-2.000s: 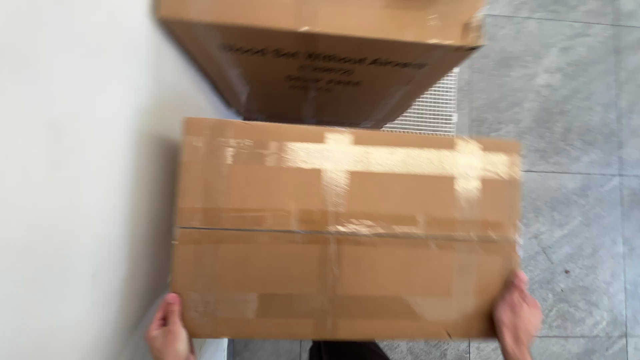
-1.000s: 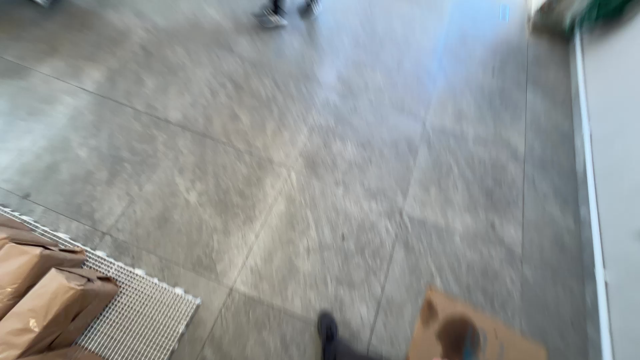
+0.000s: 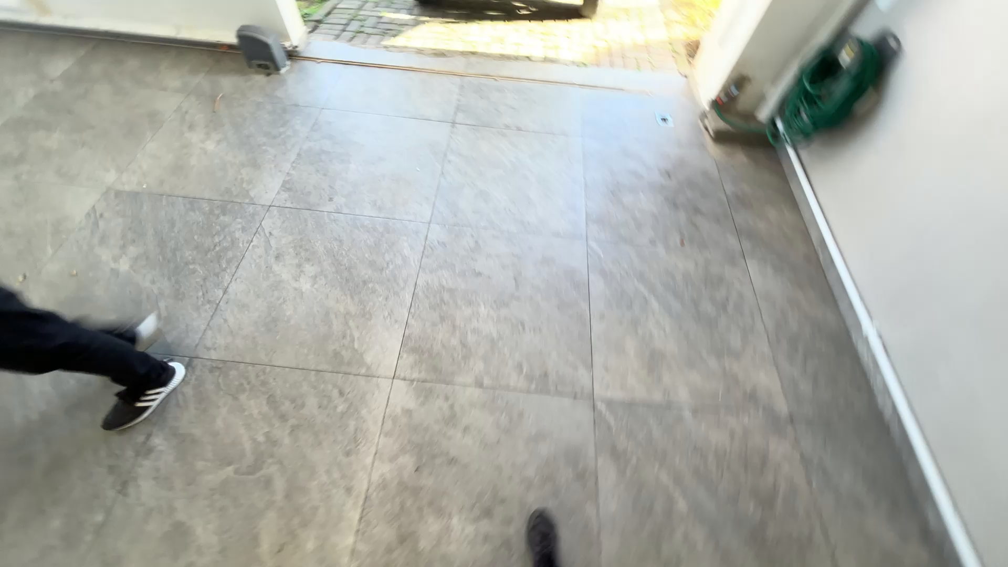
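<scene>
Neither my left hand nor my right hand shows in the head view now, and no carton is in sight. The tip of one dark shoe of mine is at the bottom edge, over the grey tiled floor. Whether my hands hold anything cannot be seen.
Another person's leg and striped sneaker are at the left. A white wall runs along the right, with a coiled green hose near its far end. A grey box-shaped unit stands beside the doorway, whose threshold meets outdoor paving.
The view has swung away from the cartons to the floor and doorway. Two seconds ago both my hands held a cardboard carton; now hands and cartons are out of view.
</scene>
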